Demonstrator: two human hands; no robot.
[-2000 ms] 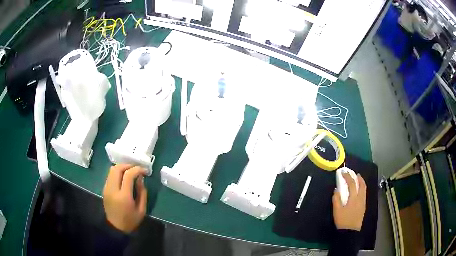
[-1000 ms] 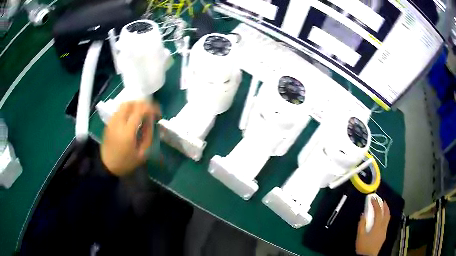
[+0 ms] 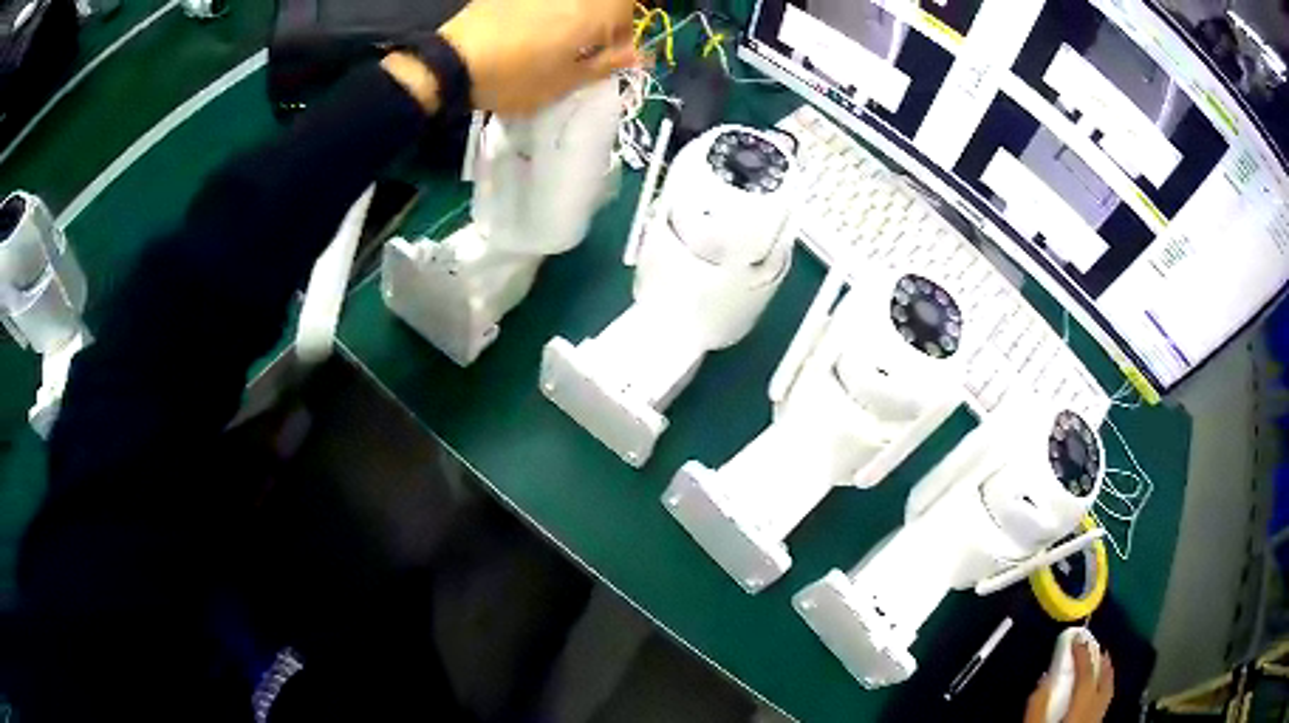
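Note:
Several white dome cameras lie in a row on the green bench, with bracket plates toward the front edge. My left hand (image 3: 544, 51) is over the top of the leftmost camera (image 3: 549, 177) in the row and covers its lens; fingertips are hidden, so grip is unclear. The second camera (image 3: 715, 254), third camera (image 3: 862, 396) and rightmost camera (image 3: 990, 530) show dark LED faces. My right hand (image 3: 1086, 692), cut off by the bottom edge, is on the white mouse (image 3: 1066, 664).
A monitor (image 3: 1046, 141) with split pictures stands behind a white keyboard (image 3: 919, 233). Yellow tape (image 3: 1049, 593) and a pen (image 3: 978, 658) lie by the mouse. A label strip (image 3: 328, 290) hangs left, partly behind my sleeve. Another camera (image 3: 50, 290) is at far left.
My left hand has moved from the leftmost camera's bracket up to its head. My right hand remains on the mouse. The view has shifted, so the row appears farther right.

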